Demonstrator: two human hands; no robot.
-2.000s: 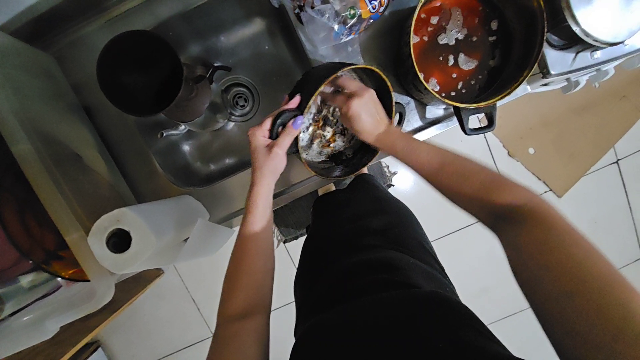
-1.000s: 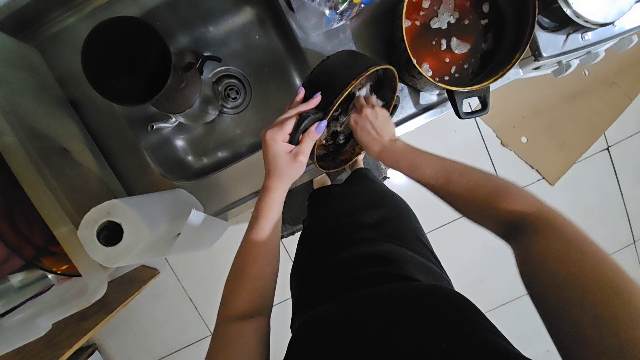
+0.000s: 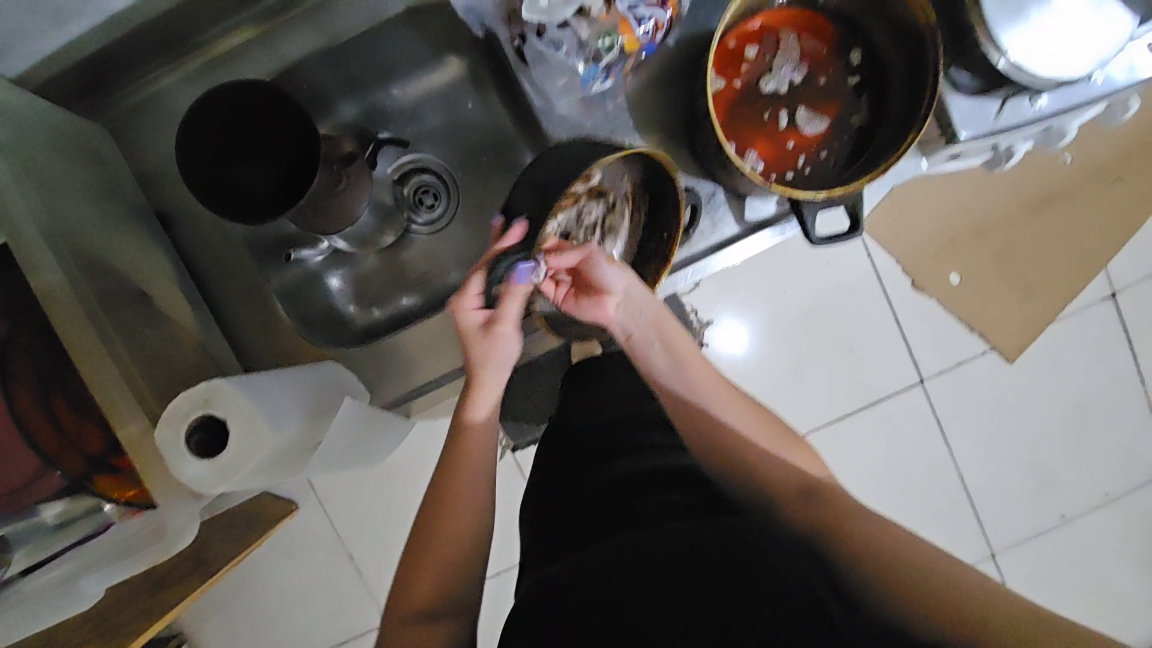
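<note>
A black cooking pot (image 3: 661, 211) with a golden-brown rim is tilted at the counter's front edge, white and brown residue on its inside. My left hand (image 3: 498, 301) grips its near handle, thumb on top. At the pot's opening, close to that thumb, my right hand (image 3: 583, 281) pinches a small whitish thing (image 3: 539, 269) that I cannot make out clearly. To the upper right stands a larger black pot (image 3: 909, 135) holding reddish liquid with pale floating bits.
A steel sink (image 3: 351, 306) at the left holds a dark pan (image 3: 247, 151) and a metal pot with a spout (image 3: 310, 252). Below it lies a paper towel roll (image 3: 261, 423). A plastic bag (image 3: 594, 36), a stove (image 3: 1035, 130) and cardboard (image 3: 1017, 261) on the floor are also in view.
My right hand has come out from deep inside the tilted pot to its near side, beside my left thumb. My left hand stays at the handle.
</note>
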